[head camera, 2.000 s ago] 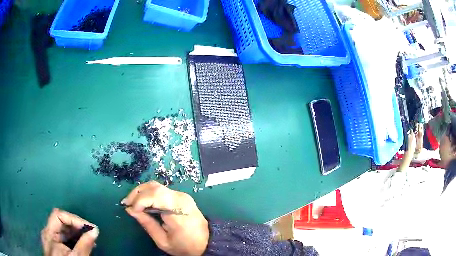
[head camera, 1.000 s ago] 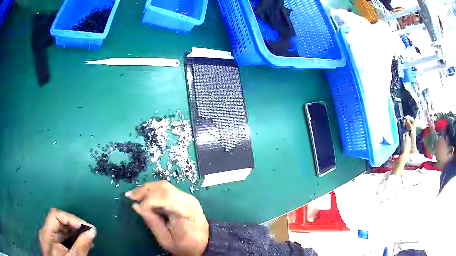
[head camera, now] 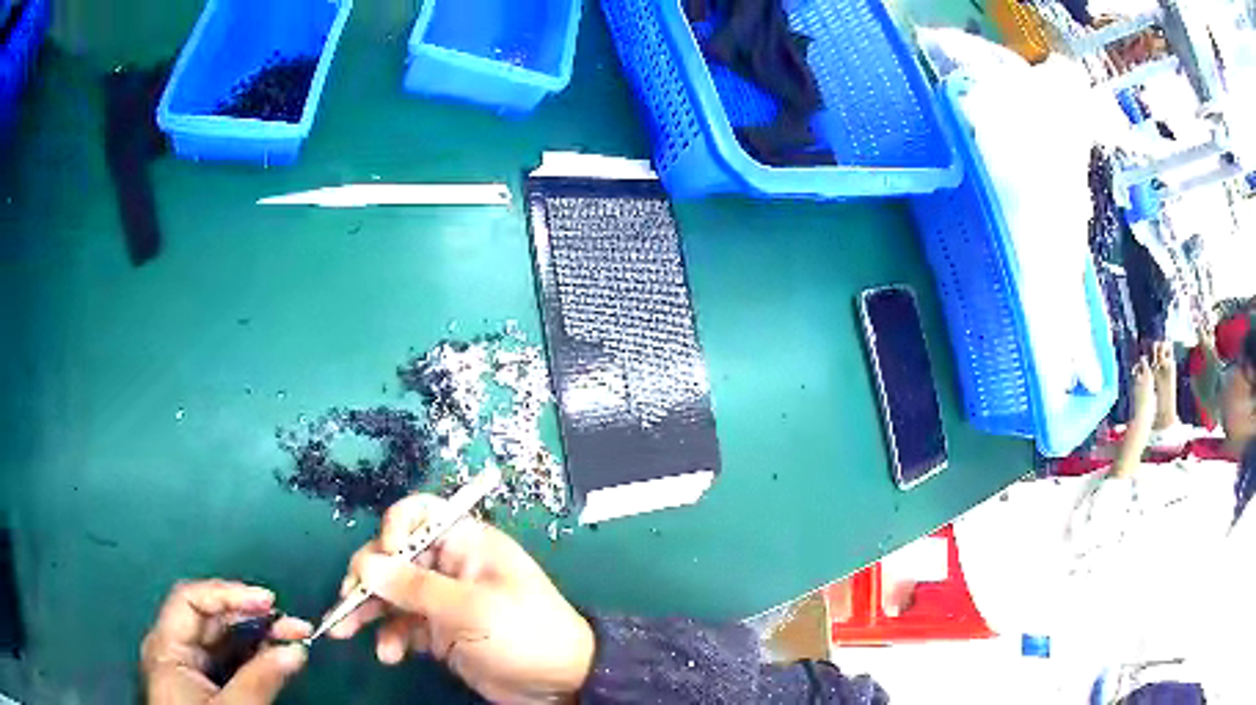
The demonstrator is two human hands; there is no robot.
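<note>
My right hand (head camera: 462, 599) is shut on silvery tweezers (head camera: 400, 554), their pointed tip at the fingertips of my left hand. My left hand (head camera: 221, 647), at the bottom left, holds a small black part (head camera: 254, 629), mostly hidden by the fingers. Above the hands lie a heap of small black pieces (head camera: 361, 459) and, beside it, small white bits (head camera: 513, 413). To their right lies a black sheet (head camera: 627, 324) with silvery dotted rows and a white strip at each short end. Whether the tip grips a piece is too small to tell.
A white pointed stick (head camera: 386, 196) lies above the heaps, a black strip (head camera: 135, 193) at the upper left. Two small blue bins (head camera: 232, 142) (head camera: 489, 91) and blue baskets (head camera: 827, 179) stand at the back. A smartphone (head camera: 904, 386) lies right. A person's arm (head camera: 1136, 427) shows far right.
The tweezers now show in my right hand, angled down to the left. My right hand has turned, and its fingertips are now close to my left hand. The view has shifted slightly.
</note>
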